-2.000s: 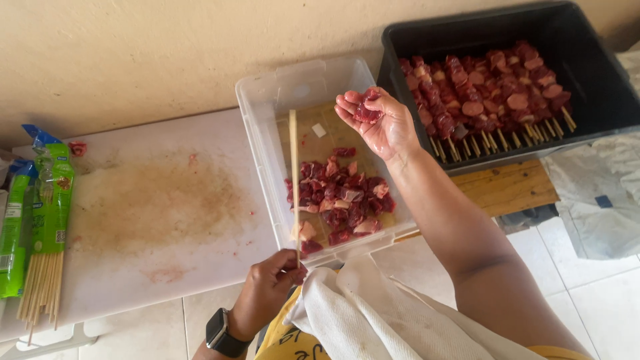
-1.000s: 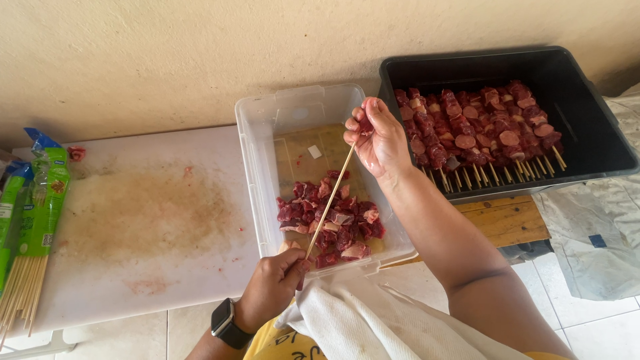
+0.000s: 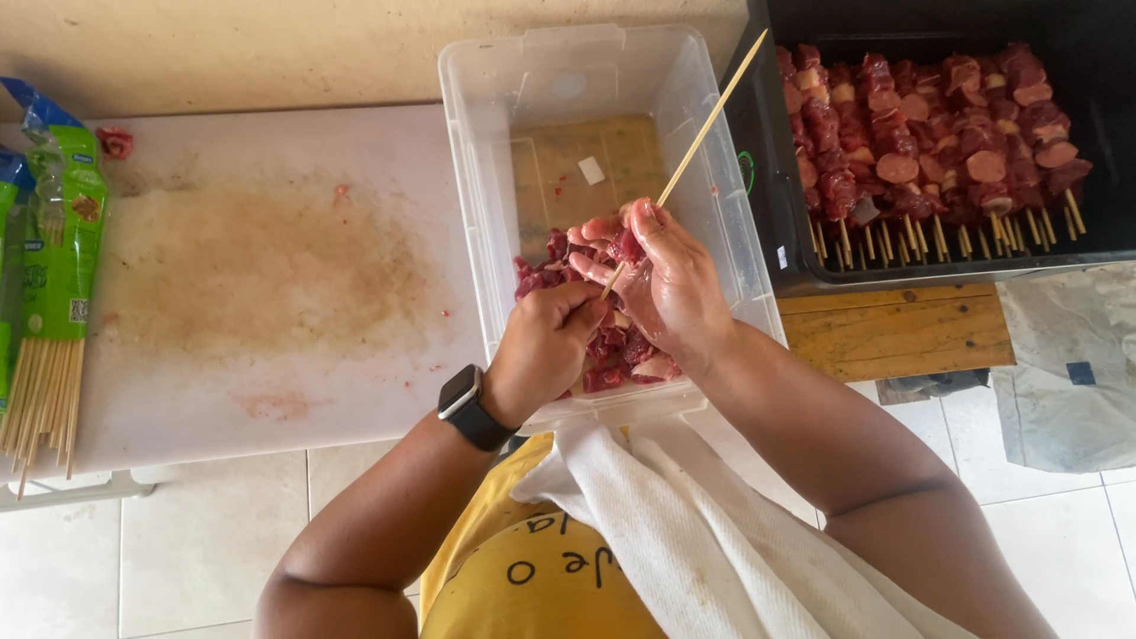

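Observation:
My left hand pinches a wooden skewer near its lower end, over the clear plastic bin. The skewer slants up to the right, and its far tip rises past the bin's right wall. My right hand is closed on a piece of raw meat that sits on the skewer's lower part; some of its fingers are spread. Beneath both hands lie chunks of raw meat in the bin, partly hidden by them. A small white piece lies on the bin's floor.
A black tub at the right holds rows of meat skewers above a wooden bench. At the left, a stained white board bears green packs of skewers. A white cloth hangs over my front.
My right hand has come down toward my left hand, and the piece of meat has moved from the skewer's upper end to its lower part. The skewer now leans further right.

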